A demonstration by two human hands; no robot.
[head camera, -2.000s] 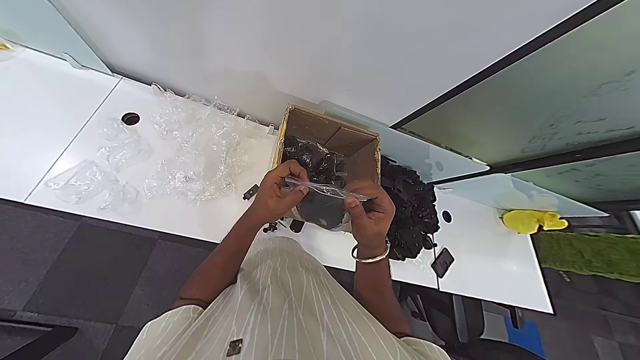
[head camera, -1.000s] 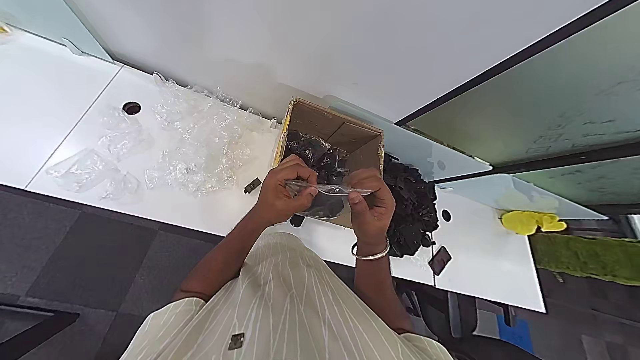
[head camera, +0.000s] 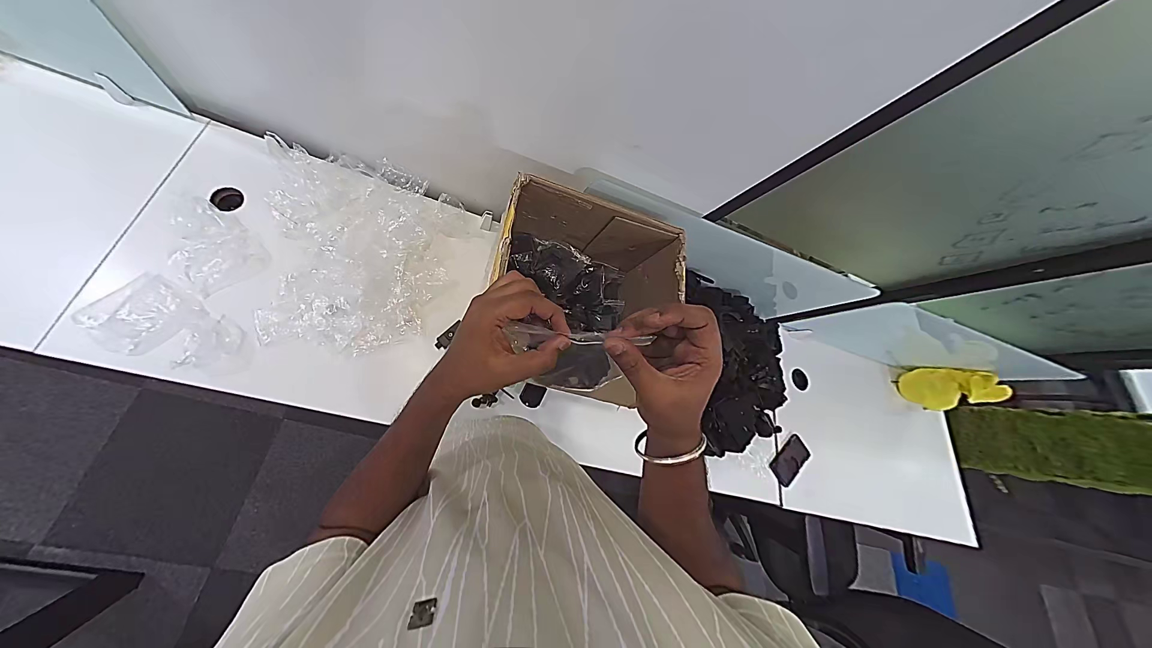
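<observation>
Between my two hands, a clear plastic bag [head camera: 583,373] is pinched along its top edge, with something black inside it. My left hand [head camera: 510,337] grips the edge on the left, between thumb and fingers. On the right, my right hand [head camera: 670,355] pinches the same edge close by and wears a metal bangle on its wrist. Both hands are over the near part of an open cardboard box [head camera: 641,236]. Inside the box lie black items in clear plastic bags [head camera: 567,270], partly hidden by my hands.
Crumpled clear plastic bags [head camera: 351,270] spread over the white table [head camera: 864,432] on the left. A heap of black items [head camera: 742,369] lies right of the box, near a phone [head camera: 790,460]. Small black parts [head camera: 532,394] sit at the near edge. A yellow object [head camera: 954,388] is far right.
My fingers have shifted along the bag's edge; my thumbs are closer together than two seconds ago. Both hands still hold the bag over the box.
</observation>
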